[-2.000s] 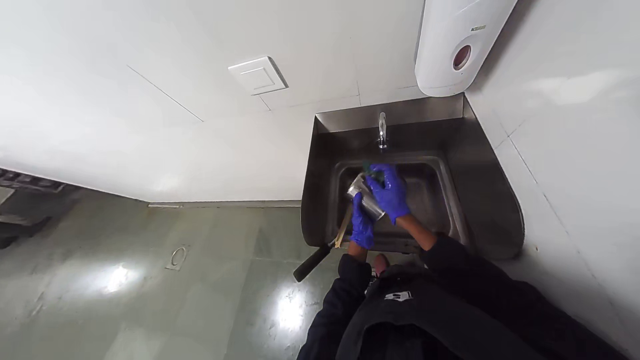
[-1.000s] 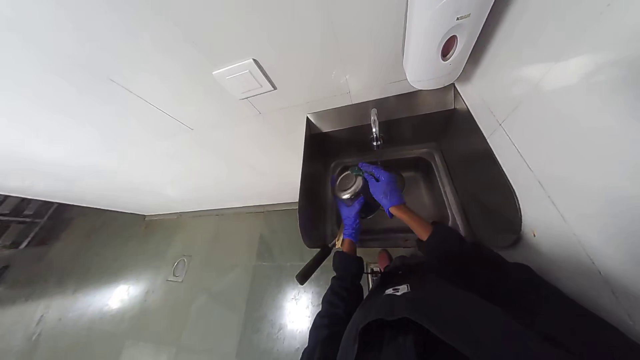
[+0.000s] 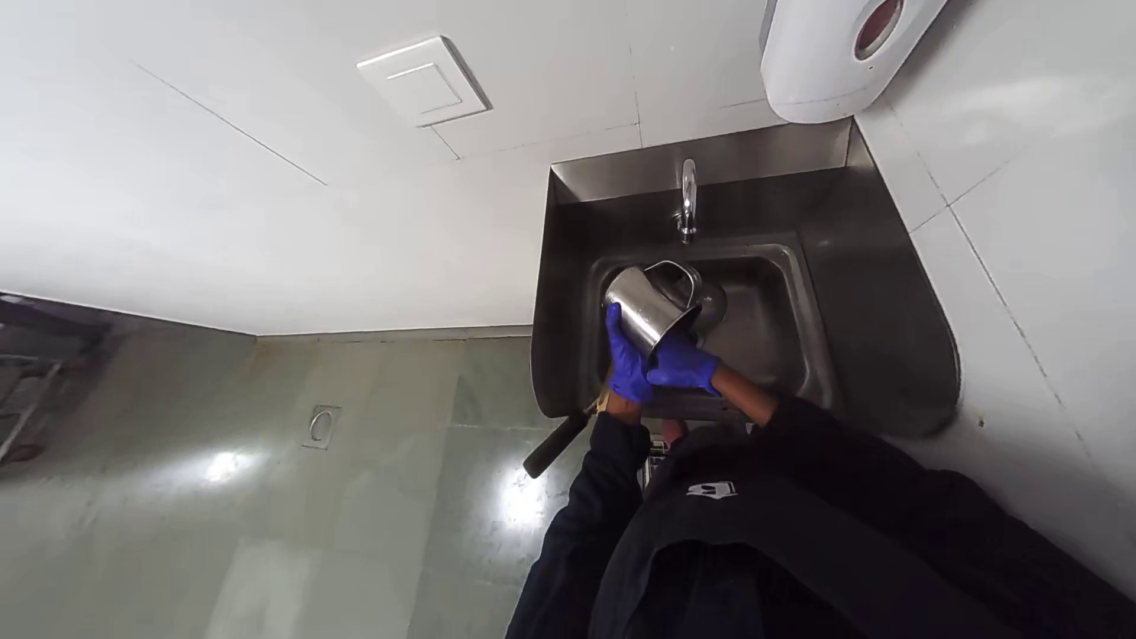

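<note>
Over the basin of a stainless steel sink (image 3: 812, 311), a metal pitcher with a looped handle (image 3: 646, 306) lies tilted in my gloved hands. My left hand (image 3: 628, 364), in a blue glove, grips the pitcher's side, its thumb along the metal. At the pitcher's open end is my right hand (image 3: 682, 362), also gloved in blue; its fingers are hidden in or behind the rim. Another rounded metal item (image 3: 713, 306) shows partly behind the pitcher in the basin. A dark handle (image 3: 556, 444) sticks out over the sink's front edge, beside my left wrist.
A chrome faucet (image 3: 689, 200) rises at the back of the sink. A white dispenser (image 3: 821, 67) hangs on the wall above right, and a white switch plate (image 3: 424, 82) sits above left. A floor drain (image 3: 320, 427) lies on the green floor at left.
The pitcher has been turned in my hands and now lies on its side with its handle toward the faucet. My right hand has moved down to its open end.
</note>
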